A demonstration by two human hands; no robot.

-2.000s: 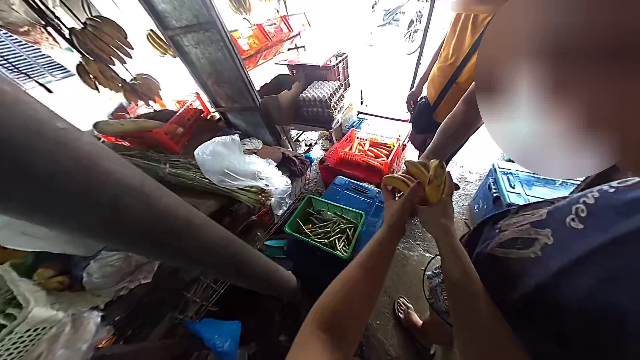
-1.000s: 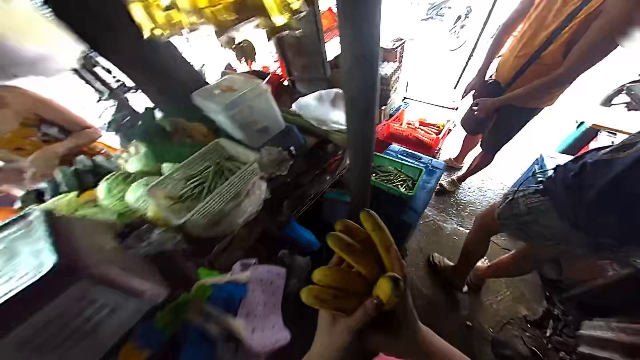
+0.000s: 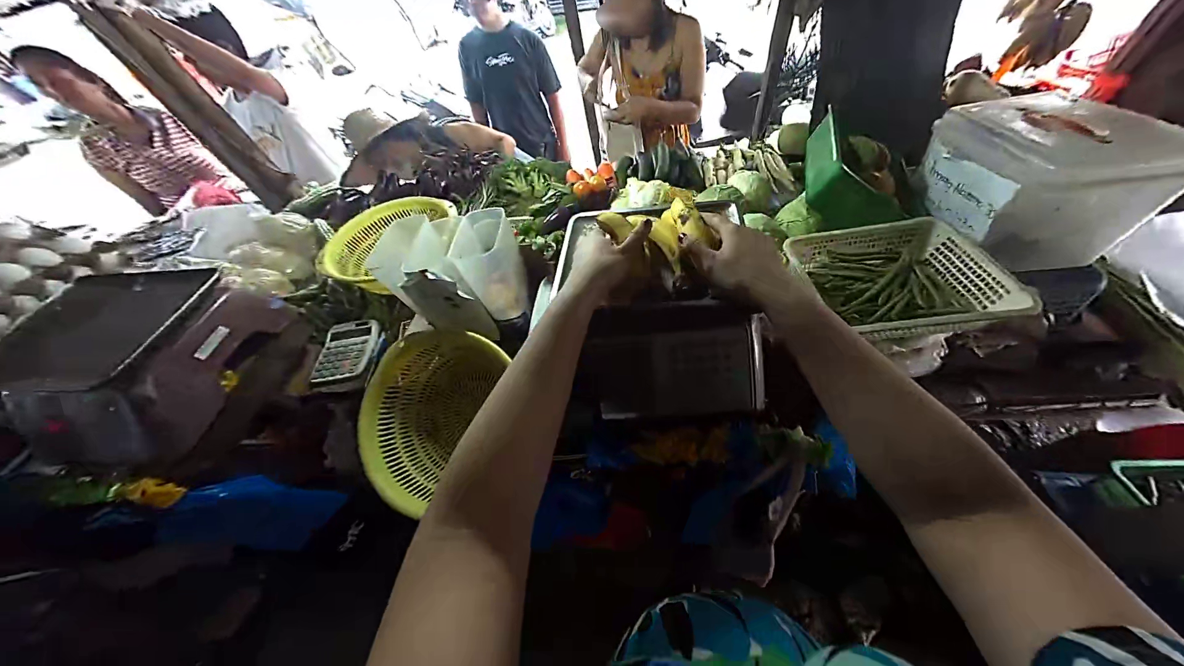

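Observation:
Both my hands hold a bunch of yellow bananas [image 3: 668,231] over the metal tray of a weighing scale [image 3: 566,248]. My left hand [image 3: 609,264] grips the bunch's left side, and my right hand [image 3: 740,257] its right side. Whether the bananas touch the tray cannot be told. Below the tray stands the scale's dark body [image 3: 680,370]. A white plastic basket of green beans [image 3: 985,268] is just right of my right hand. To the left of my left hand are translucent plastic containers [image 3: 486,264] and a yellow plastic basket [image 3: 435,416].
A calculator [image 3: 347,353] lies beside the yellow basket. At far left stands a second scale [image 3: 111,324] near eggs [image 3: 37,259]. Eggplants, tomatoes [image 3: 590,180] and cabbages [image 3: 754,190] lie behind the tray. A lidded plastic box [image 3: 1054,176] is at right. Several people stand beyond the stall.
The view has swung far left, from the crates and a nearby person to the vegetable stall. The bananas, in my hands in both earlier frames, are now over the scale tray.

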